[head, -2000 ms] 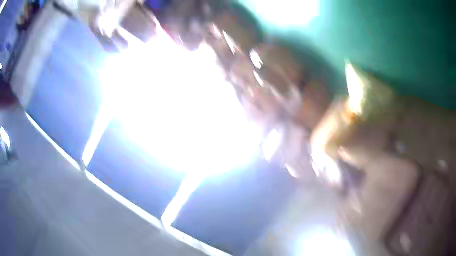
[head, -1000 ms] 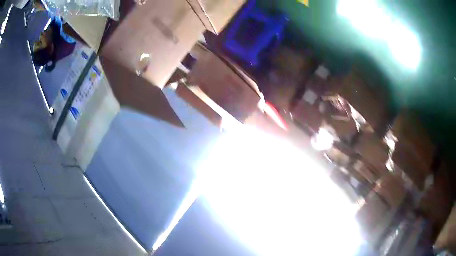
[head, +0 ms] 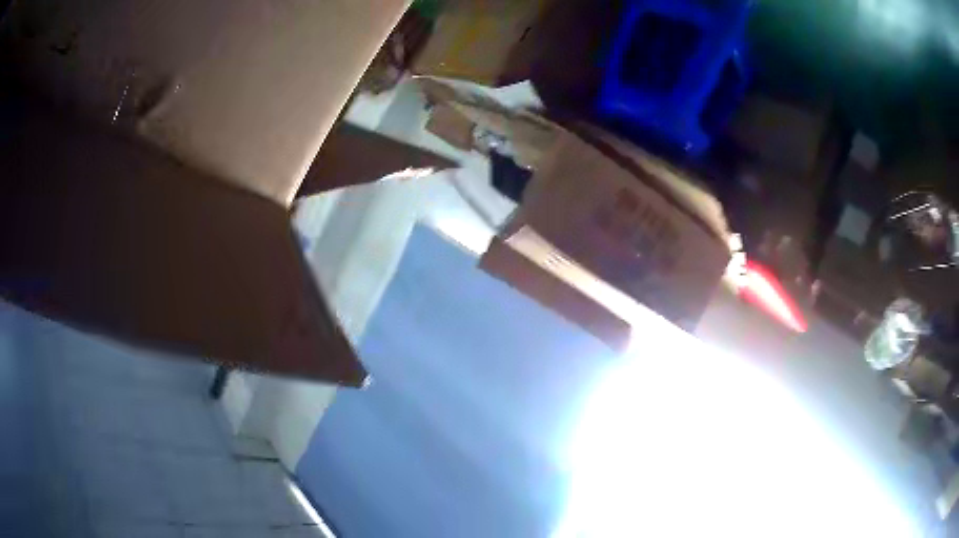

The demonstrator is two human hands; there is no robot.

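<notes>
Neither of my hands is in the picture. The view is strongly tilted. Nearest is a large brown carton [head: 200, 84] at the upper left, cut off by the frame edge, with a dark flap [head: 158, 263] sticking out below it. A second open brown carton [head: 620, 221] with faint print stands in the upper middle, its lower flap folded out. Something dark and small shows at its opening; I cannot tell what it is.
A blue plastic stool or crate [head: 662, 68] is at the top, near a green area. A bright glare hides the lower right. A red object [head: 773, 296] and blurred clutter lie at the right. A pale wall or panel [head: 452, 389] fills the lower middle.
The view has shifted and come closer to the cartons. The large carton now fills the upper left; the printed carton appears bigger. The glare has moved to the lower right.
</notes>
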